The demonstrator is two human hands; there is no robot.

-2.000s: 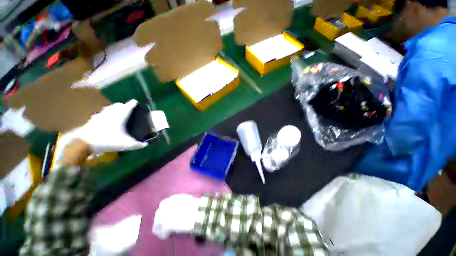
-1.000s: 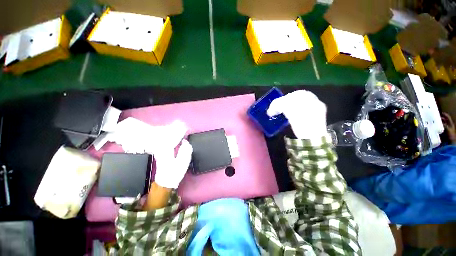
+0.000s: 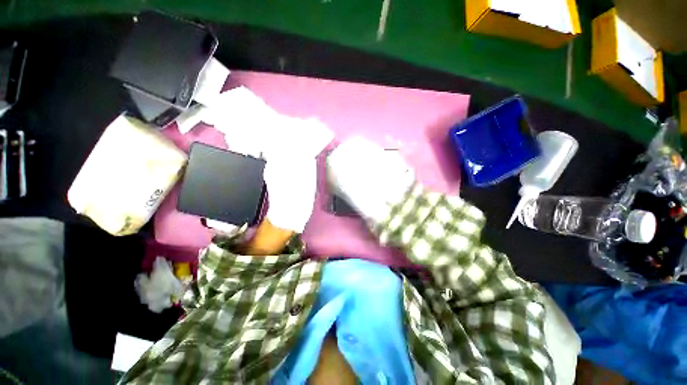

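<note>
The pink foam pad [image 3: 422, 113] lies in front of me. A square black device [image 3: 221, 183] lies flat at its left, with a pale piece under its near edge. My left hand [image 3: 290, 180], in a white glove, is over the pad just right of that device; its fingers merge with a white cloth [image 3: 245, 113], so its grip is unclear. My right hand [image 3: 369, 177], gloved and blurred, lies over a second black device [image 3: 343, 204], which it mostly covers; I cannot tell if it grips it.
Stacked devices [image 3: 162, 56] stand upper left, above a cream wipes pack [image 3: 126, 174]. A blue bin [image 3: 496, 140], squeeze bottle [image 3: 550, 162], clear bottle [image 3: 576, 216] and plastic bag [image 3: 655, 241] are at right. Yellow cartons [image 3: 629, 56] stand upper right. White waste [image 3: 160, 284] lies lower left. A blue sleeve [image 3: 640, 323] shows lower right.
My right hand has moved left from the blue bin to over the second device. The view has tilted down and turned, and the squeeze bottle shows again. My left hand stays near the first device.
</note>
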